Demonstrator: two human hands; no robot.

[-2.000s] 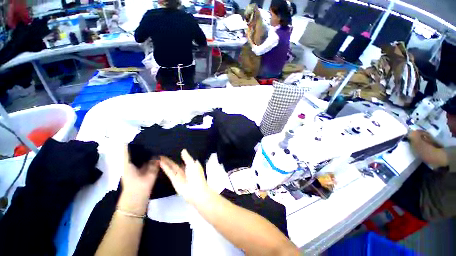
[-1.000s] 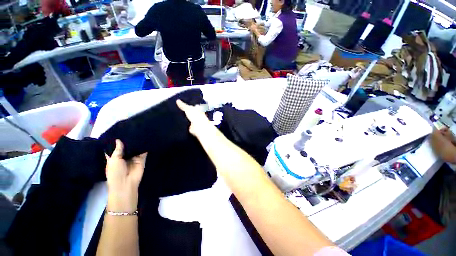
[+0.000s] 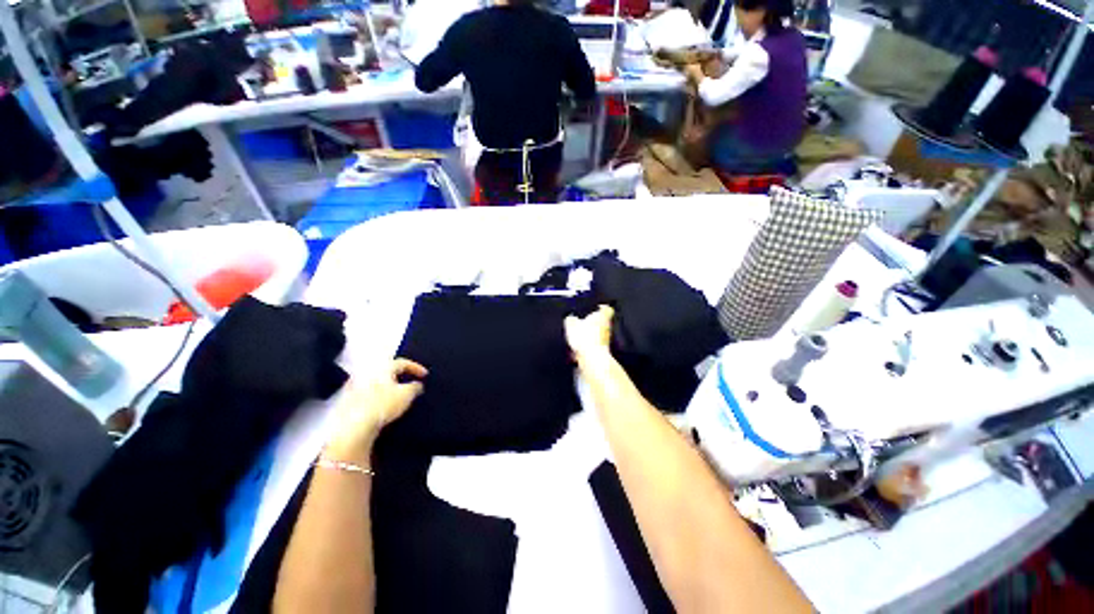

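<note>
A black fabric panel lies flat on the white table left of the sewing machine. My left hand is at its left edge, fingers on the cloth. My right hand pinches the cloth near its upper right corner. A black bundle sits just right of my right hand. Another black cut piece lies in front of the panel, and a narrow black piece lies partly under my right forearm. The machine's needle area is partly hidden.
The white machine head stands at right, with checked cloth and a spool behind it. A black cloth heap hangs at left beside a white tub. Two people work at a table beyond.
The black panel, lifted and slanted a second ago, now lies flat on the table. My right hand has moved down its right side. The view has turned left.
</note>
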